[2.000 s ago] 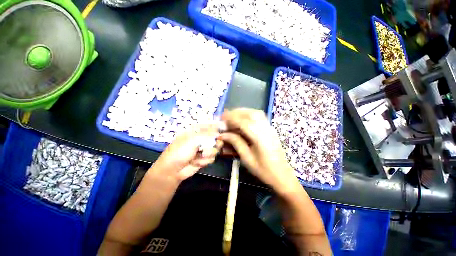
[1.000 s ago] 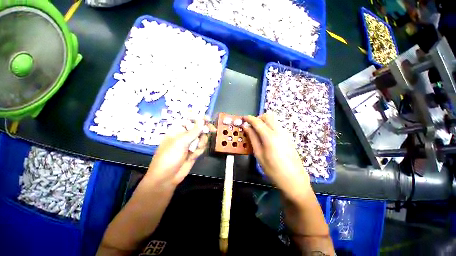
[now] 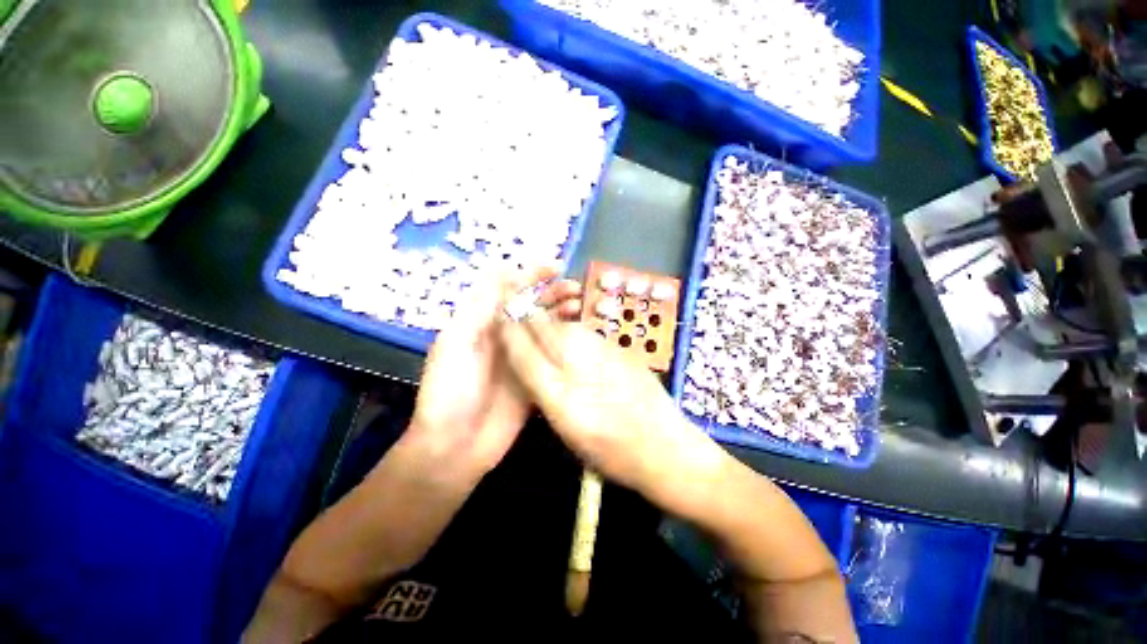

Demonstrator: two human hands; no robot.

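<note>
The orange-brown fixture block (image 3: 657, 302) lies on the bench between the two trays. White pieces fill its back row and at least one hole at its left; several other holes are dark. Its pale wooden handle (image 3: 585, 522) points towards me, partly covered by my right hand. My left hand (image 3: 476, 365) is palm up left of the block, with white pieces (image 3: 522, 303) in it. My right hand (image 3: 591, 388) reaches across to my left hand, its fingertips at these pieces, and covers the block's lower left part.
The left tray (image 3: 302, 214) holds white pieces, the right tray (image 3: 884, 252) whitish-pink leaded parts. A rear bin (image 3: 704, 116) stands behind. A green fan (image 3: 123, 103) is at left, a metal press (image 3: 994, 277) at right. Blue bins (image 3: 283, 440) sit below the bench edge.
Since one second ago my right hand has moved left from the block to my left hand. The block shows more white pieces than before. The whole view has shifted slightly.
</note>
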